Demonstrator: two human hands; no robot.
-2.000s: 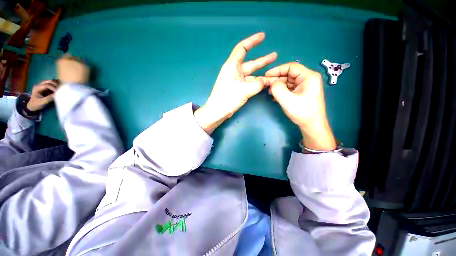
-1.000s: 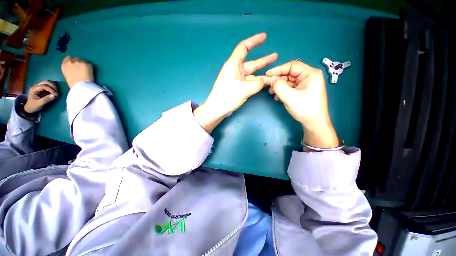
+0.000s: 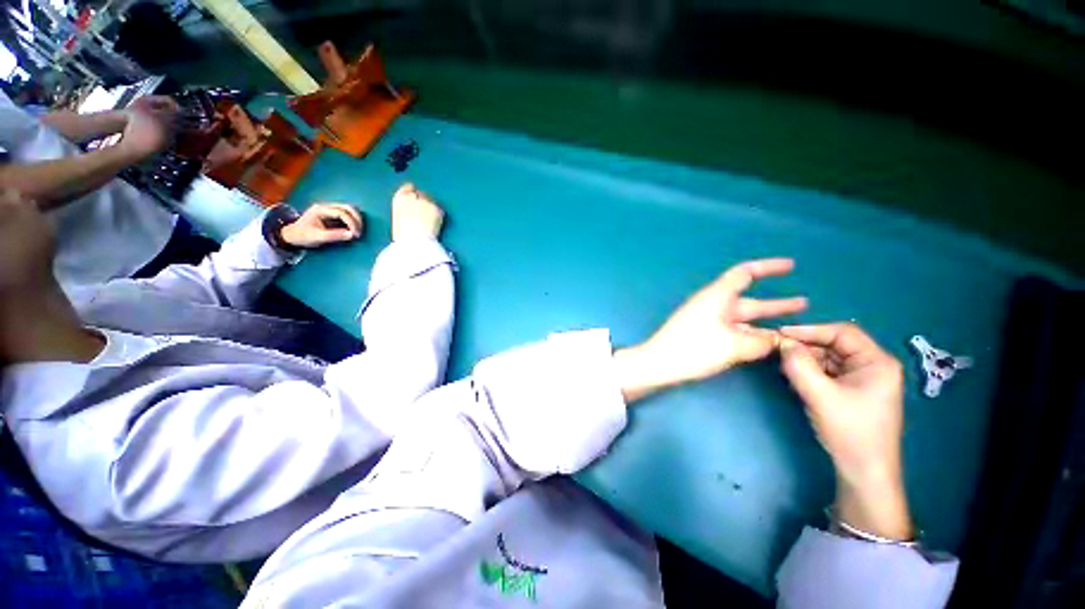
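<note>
My left hand is over the teal mat, its thumb and a finger meeting the fingertips of my right hand, its other fingers spread. My right hand is pinched at the fingertips against my left hand. Whatever may be between the fingertips is too small to tell. A small silver three-arm hub with dark spots at its middle lies flat on the mat to the right of my right hand, untouched.
A neighbouring worker's hands rest on the mat at the left, near a pile of small black parts. Orange-brown fixtures stand at the bench's upper left. Another person is further left. A black ribbed tray lies along the right edge.
The view has swung left and up, so the mat and my hands show lower and further right. My fingertips stay together and the hub still lies beside them.
</note>
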